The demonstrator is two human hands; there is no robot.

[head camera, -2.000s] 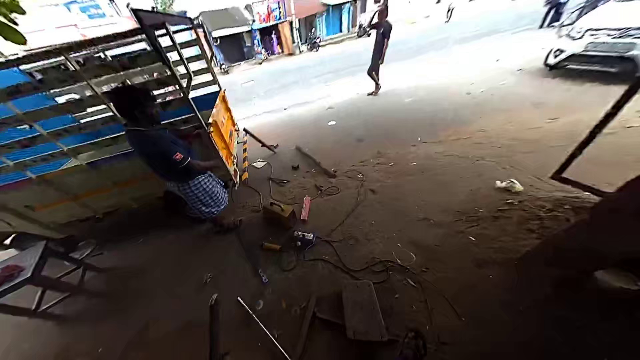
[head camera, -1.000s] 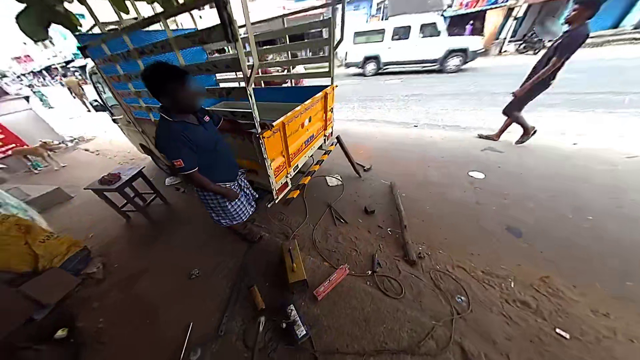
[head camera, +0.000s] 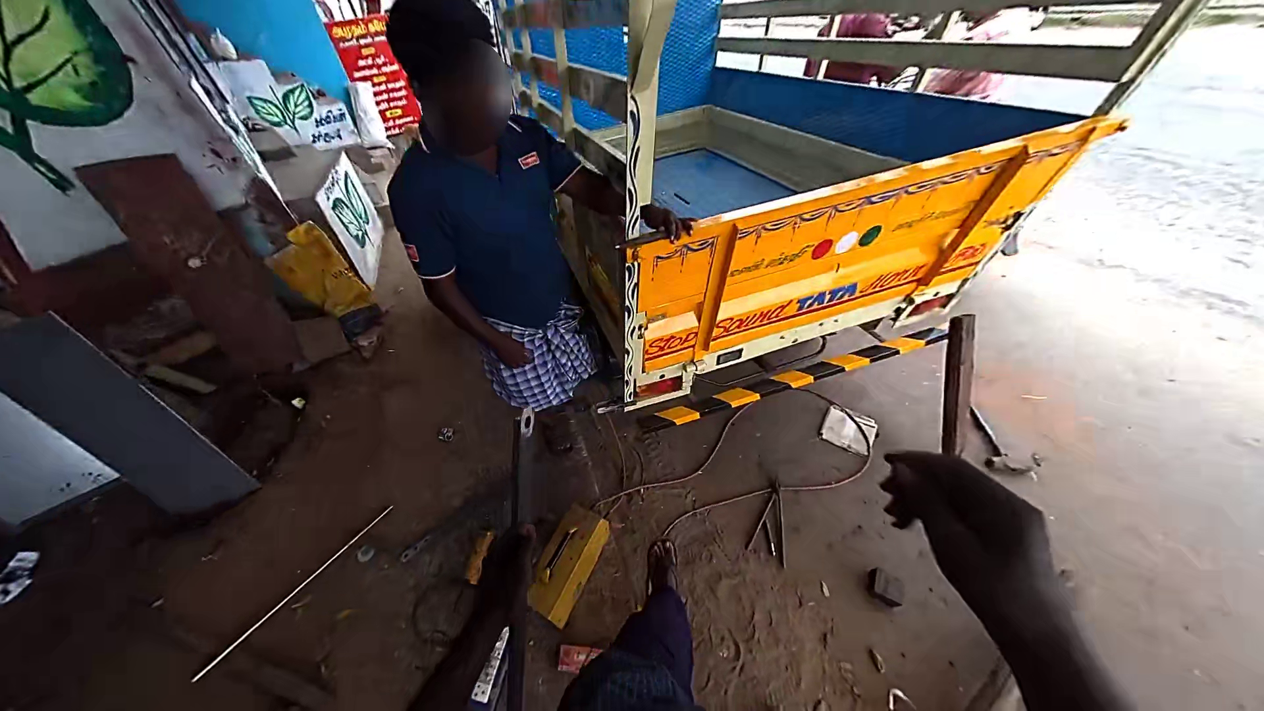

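Note:
My left hand (head camera: 509, 563) is closed around a long dark metal bar (head camera: 521, 464) that stands roughly upright and has a ring-like hole at its top end. My right hand (head camera: 953, 513) is raised at the right with its fingers curled; nothing shows in it, and the wooden post (head camera: 957, 385) rises just beyond it. A yellow metal box (head camera: 570, 566) with a handle lies on the ground beside my left hand. Beyond both hands is the truck's orange tailgate (head camera: 770, 281), above a black-and-yellow striped bumper bar (head camera: 790, 378).
A person (head camera: 494, 227) in a dark shirt and checked cloth stands at the truck's corner, one hand on the tailgate. Cables (head camera: 691, 474), a thin rod (head camera: 291, 592), a dark block (head camera: 886, 587) and a hammer-like tool (head camera: 1007, 461) lie on the ground. A grey panel (head camera: 118, 415) stands left.
The view has swung and come nearer to the truck. Both my hands now show, the left one with the metal bar. The person beside the truck now has a hand on the tailgate's corner.

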